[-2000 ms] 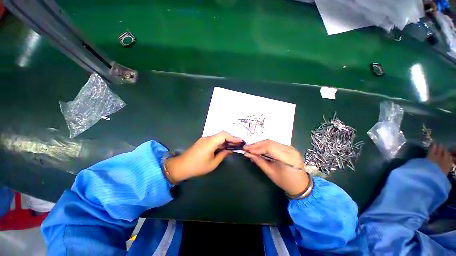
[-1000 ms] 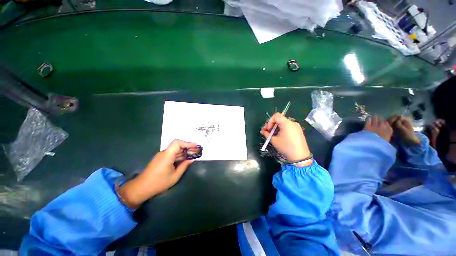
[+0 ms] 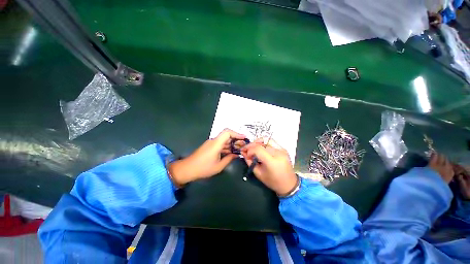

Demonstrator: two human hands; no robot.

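My left hand [image 3: 206,159] holds a small dark ring housing [image 3: 237,146] between thumb and fingers over the lower edge of a white paper sheet [image 3: 288,121]. My right hand [image 3: 270,166] is closed around a slim hand tool [image 3: 251,167], its dark end pointing down towards me. The right fingertips touch the housing's right side; whether they pinch a pin there is too small to tell. Loose thin metal pins [image 3: 259,129] lie scattered on the paper. A large pin pile [image 3: 337,153] lies on the bench right of the paper.
Clear plastic bags lie left [image 3: 93,106] and right [image 3: 389,139]. A metal bracket arm [image 3: 126,75] reaches in at upper left. Single housings lie on the belt, left [image 3: 101,36] and right [image 3: 352,73]. A white scrap [image 3: 332,101] is near the belt edge. Another person's hand [image 3: 442,167] is at far right.
My right hand has come back from the pin pile to the housing in my left hand, with the tool now turned downwards. The view has swung right-to-left; the belt housings have shifted relative to the bench.
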